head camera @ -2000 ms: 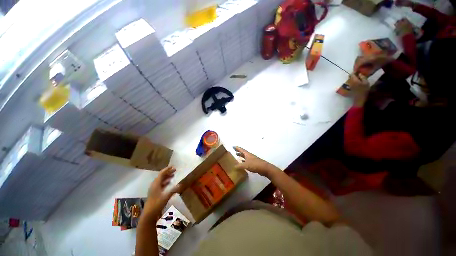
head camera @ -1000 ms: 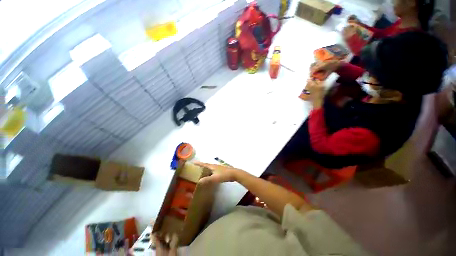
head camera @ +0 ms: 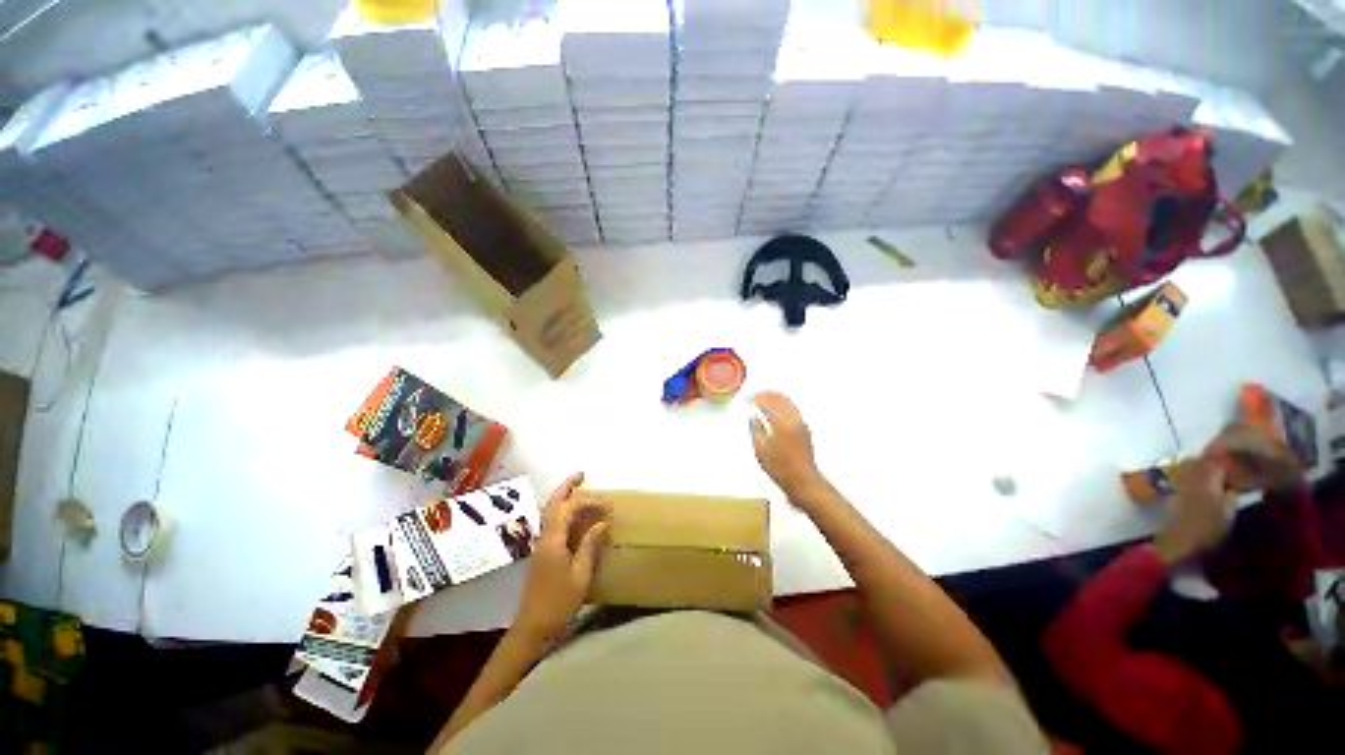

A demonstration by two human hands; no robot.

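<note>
A small brown carton (head camera: 679, 552) lies closed at the bench's front edge, against my body. My left hand (head camera: 565, 549) rests on its left end, thumb and fingers at the corner. My right hand (head camera: 782, 438) is off the carton, beside the blue and orange-red tape dispenser (head camera: 718, 375), and does not visibly hold it. The dispenser lies on the bench beyond the carton. Several printed orange-black boxes (head camera: 421, 428) and white-sided boxes (head camera: 447, 541) overlap to the left of the carton.
An open brown carton (head camera: 509, 266) lies at the back left before stacked white boxes (head camera: 620, 140). A black curved strap (head camera: 795, 277), red-and-yellow bag (head camera: 1128, 221) and orange box (head camera: 1139, 326) are further right. A tape roll (head camera: 142, 530) lies far left. A person's red sleeve (head camera: 1106, 627) is at right.
The carton, earlier open with orange contents showing, now has its top closed and lies level across my front. My right hand has left it and moved toward the dispenser. The view has turned left.
</note>
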